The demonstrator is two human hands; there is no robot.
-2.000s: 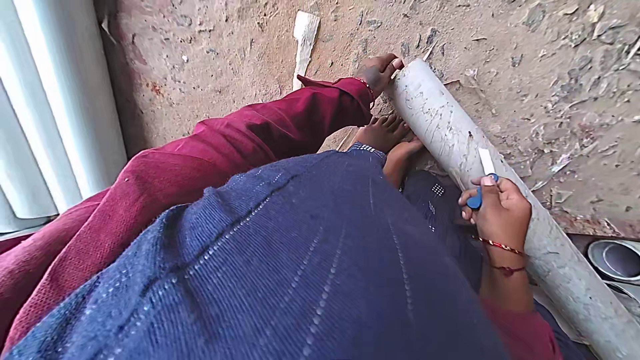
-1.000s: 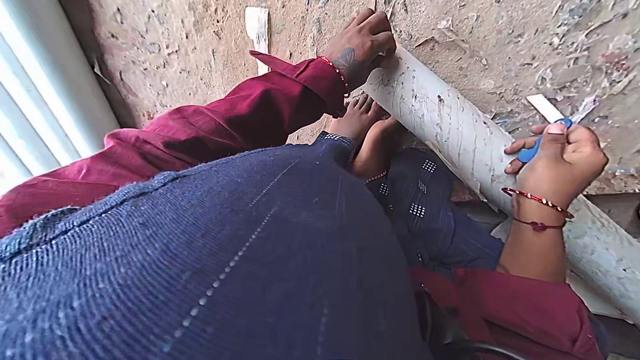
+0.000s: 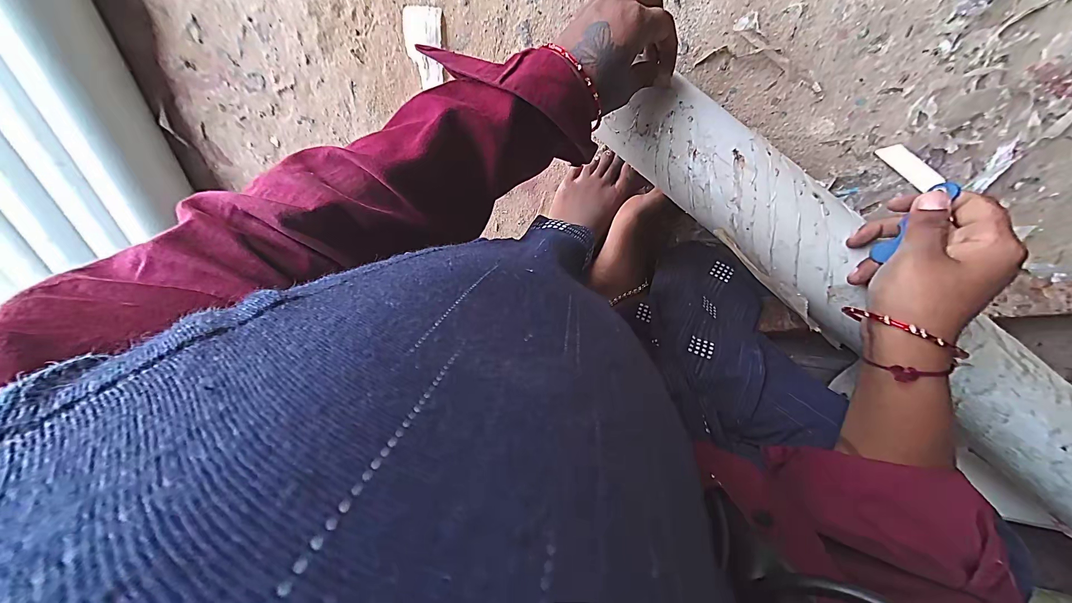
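Note:
A long white tube point(image 3: 737, 180), scuffed and marked with slanting lines, lies diagonally from the top middle to the lower right. At its upper end is my left hand point(image 3: 624, 46), fingers curled; whether they grip the rim or something small cannot be told. My right hand point(image 3: 946, 243) rests over the tube farther down and holds a blue-handled tool point(image 3: 889, 243). A flat whitish strip point(image 3: 909, 166), perhaps its blade, sticks out past the fingers toward the upper left. My bare foot point(image 3: 590, 197) is beside the tube's upper end.
A white strip point(image 3: 423, 42) lies on the rough, stained floor point(image 3: 293, 75) left of my left hand. Large pale tubes point(image 3: 75, 126) stand at the far left. Scraps of torn material point(image 3: 997, 163) lie beyond my right hand. My blue knitted garment fills the lower middle.
The view has shifted nearer to the tube. My left hand has gone from fingers at the tube's end to a raised, curled pose there. My right hand keeps the blue-handled tool.

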